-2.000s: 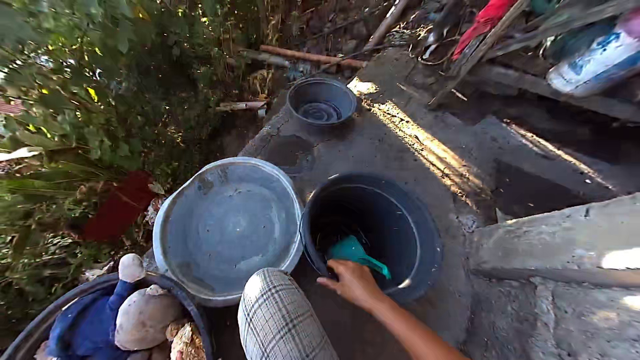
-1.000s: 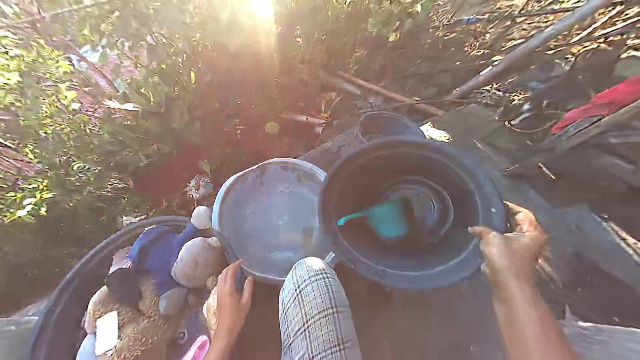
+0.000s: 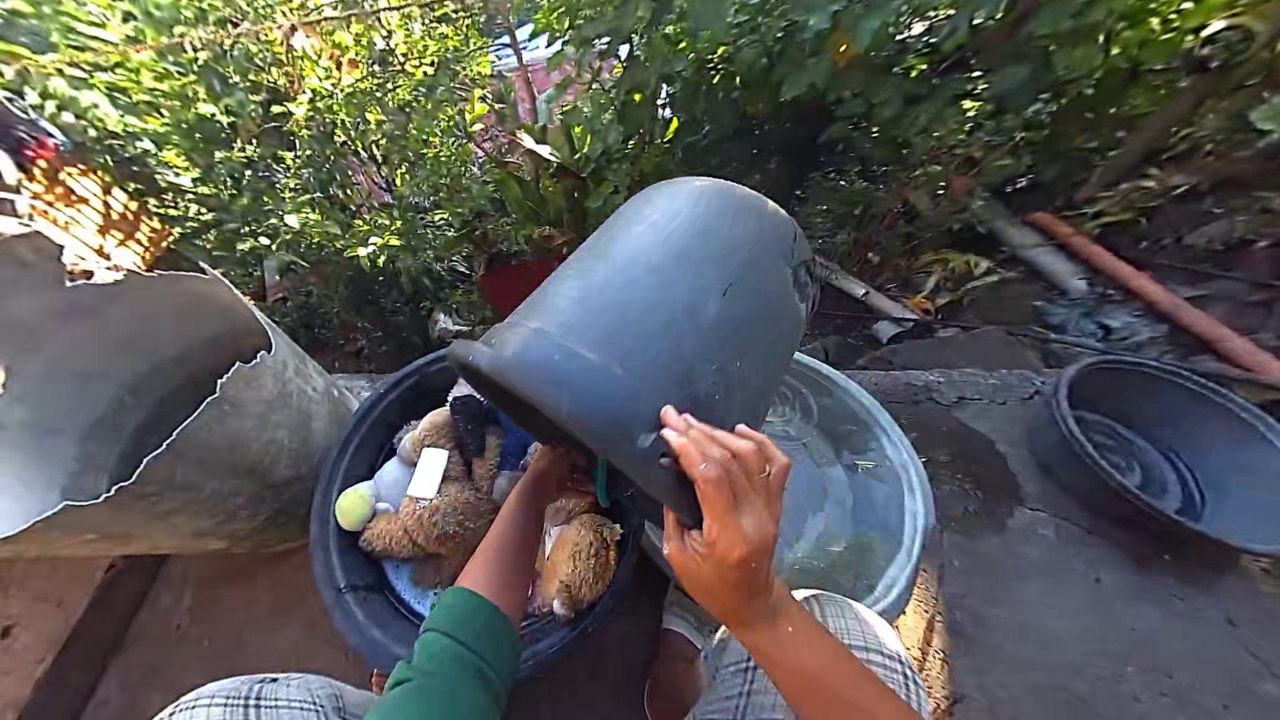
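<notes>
A dark plastic bucket [image 3: 670, 300] is tipped steeply, its mouth facing down and left over a black tub [image 3: 335, 560] of stuffed toys [image 3: 445, 510]. My right hand [image 3: 725, 500] presses on the bucket's side near the rim, fingers spread. My left hand [image 3: 560, 475] is at the bucket's mouth above the toys, mostly hidden by the bucket, so its grip cannot be made out. A strip of the green plastic dipper [image 3: 602, 482] shows just under the rim. Behind the bucket, to the right, stands a round grey basin [image 3: 910, 500] with water in it.
A smaller black basin [image 3: 1160, 460] sits on the concrete at the right. A large broken grey container [image 3: 250, 440] with a jagged edge stands at the left. Bushes, an orange-brown pipe [image 3: 1160, 295] and a grey pipe [image 3: 1030, 245] lie beyond the concrete edge.
The bucket stood upright two seconds ago, was tilted toward me a second ago, and is now tipped over the toy tub. My left hand has moved to its mouth. The view has swung left.
</notes>
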